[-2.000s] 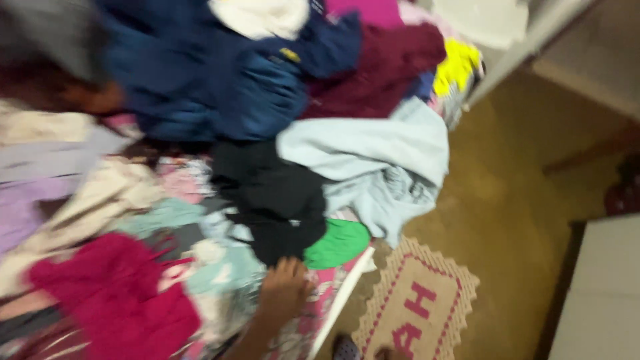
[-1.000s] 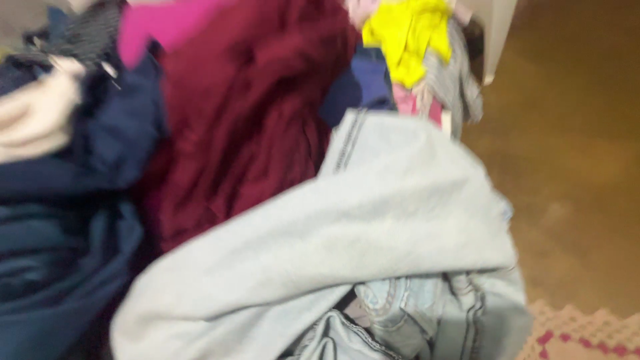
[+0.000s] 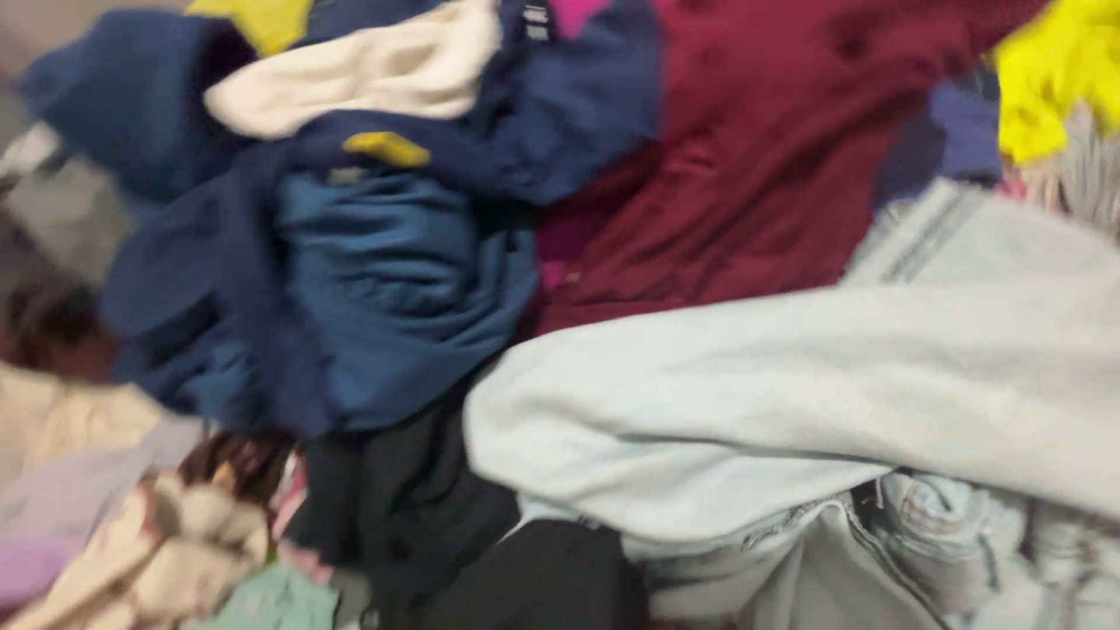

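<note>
Neither of my hands shows in the head view. Crumpled light-blue denim jeans spread over the lower right. A navy and teal garment lies bunched at the centre left, and a cream cloth rests on its upper part. Behind the jeans, a maroon garment reaches to the top edge. Black fabric lies below the navy garment, partly under the jeans. The picture is blurred.
Bright yellow cloth lies at the upper right above grey fabric. Beige patterned cloth, pale green cloth and lilac cloth fill the lower left. Clothes cover nearly the whole view.
A hand at the black fabric two seconds ago is out of view now. The view has moved closer to the clothes, then shifted left; the floor and mat no longer show.
</note>
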